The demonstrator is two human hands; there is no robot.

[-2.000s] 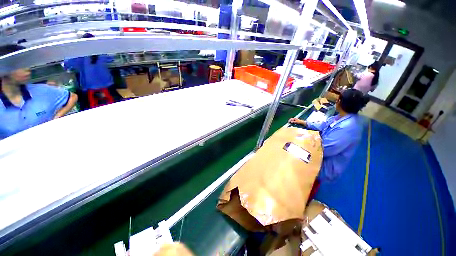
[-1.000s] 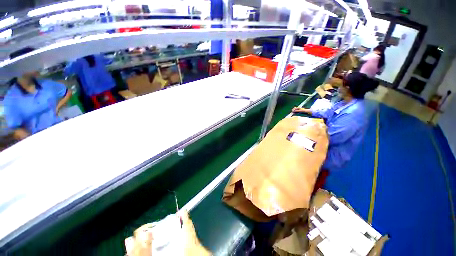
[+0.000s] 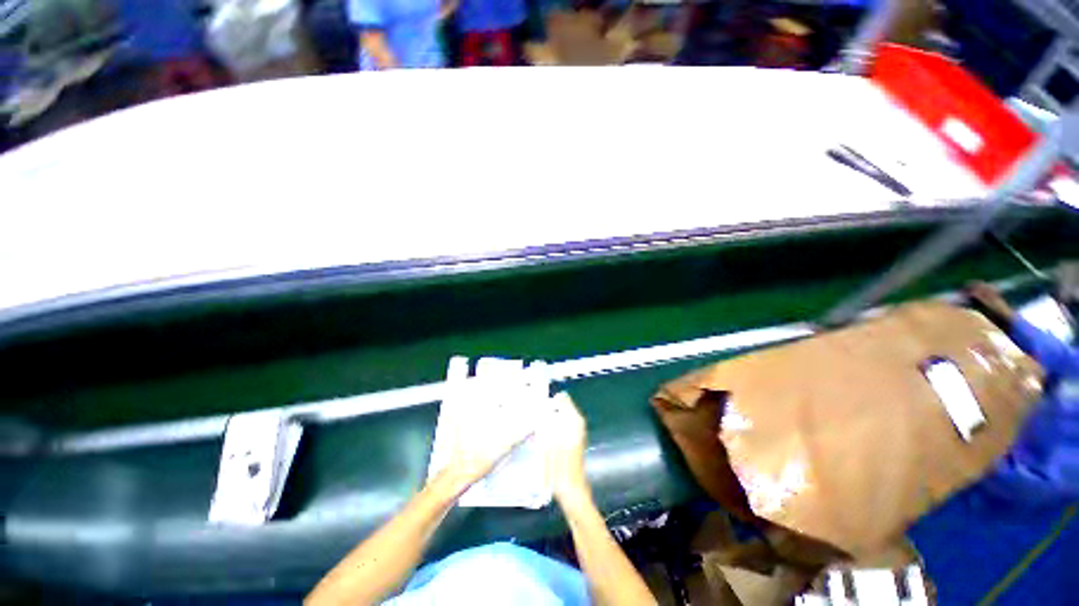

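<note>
White die-cut blanks [image 3: 503,483] with notched, tabbed far ends lie on the green ledge in front of me. My left hand [image 3: 479,440] is on their left and middle part, with its fingers reaching across. My right hand [image 3: 564,436] is at their right edge, its fingers bent over a piece. The hands are close together, and glare hides the fingertips and the exact grip. A smaller pile of folded white pieces [image 3: 252,470] with dark marks lies left of my hands.
A large kraft-covered package [image 3: 846,420] with a white label lies at right, beside a person's blue sleeve. More white blanks [image 3: 870,588] show in a brown carton below. Beyond the recessed green belt [image 3: 355,337] are a long white shelf [image 3: 473,166] and a red bin [image 3: 947,107].
The view has swung left and down. Both forearms, the ledge and the small white pile now show. The hands, earlier at the lower edge around white pieces, are now over the blanks.
</note>
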